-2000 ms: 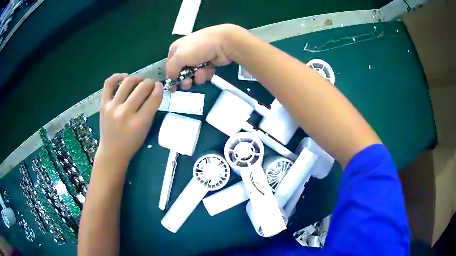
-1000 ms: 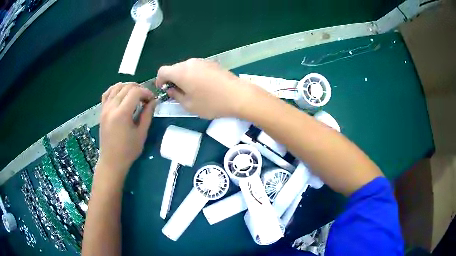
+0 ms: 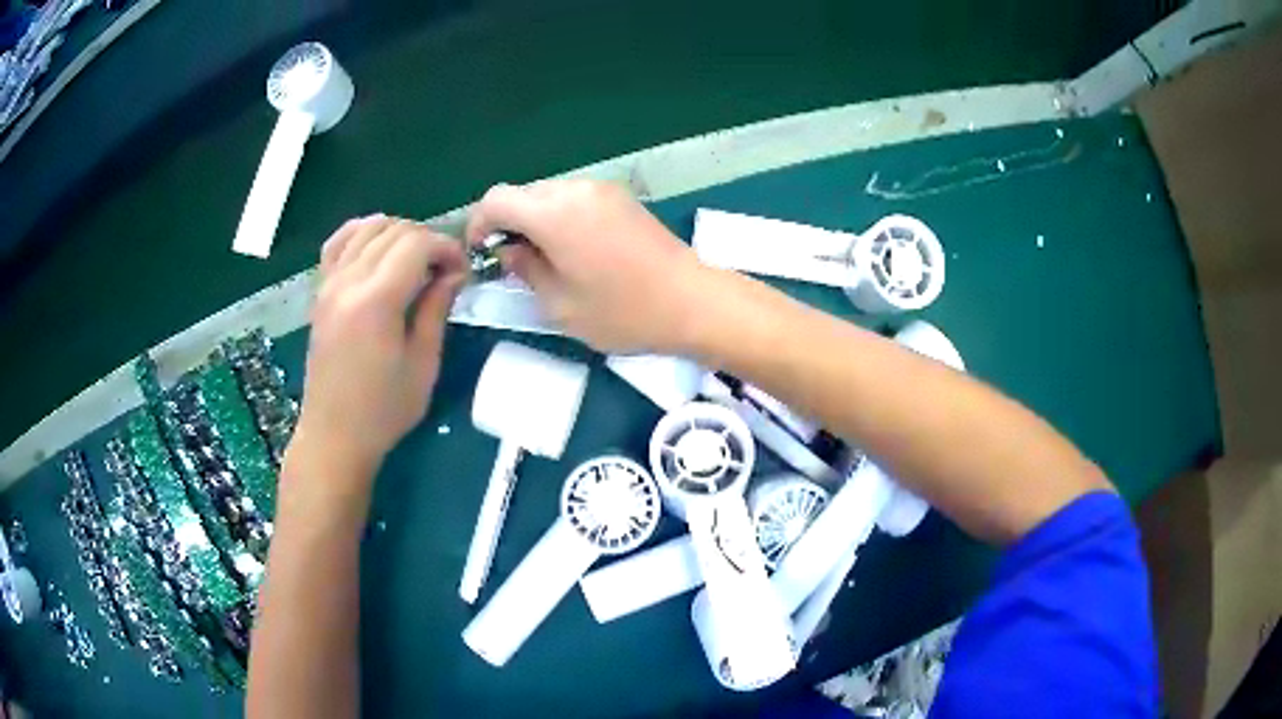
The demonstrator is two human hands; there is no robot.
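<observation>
My left hand (image 3: 383, 330) is near the bench's far rail, fingers curled; whether it holds anything is hidden. My right hand (image 3: 584, 260) is beside it and pinches a small silvery circuit board piece (image 3: 488, 259) between thumb and fingers. The two hands' fingertips nearly meet. A white flat part (image 3: 499, 305) lies just below them, partly covered by my right hand. Several white fan housings lie in front of me, one with its ring and thin wires facing up (image 3: 703, 452). Another housing (image 3: 773, 250) lies beyond my right forearm.
Stacked green and silver PCB panels (image 3: 190, 513) lie at the left. A white fan (image 3: 307, 96) lies on the dark green belt beyond the pale metal rail (image 3: 844, 136). A thin clear loop (image 3: 970, 170) is near the far edge. Small pale parts (image 3: 889, 671) show at the bottom right.
The silvery strip seen between my hands earlier now shows only as a short piece. The fan on the belt has moved left. A housing now lies flat near the far rail, beyond my right forearm.
</observation>
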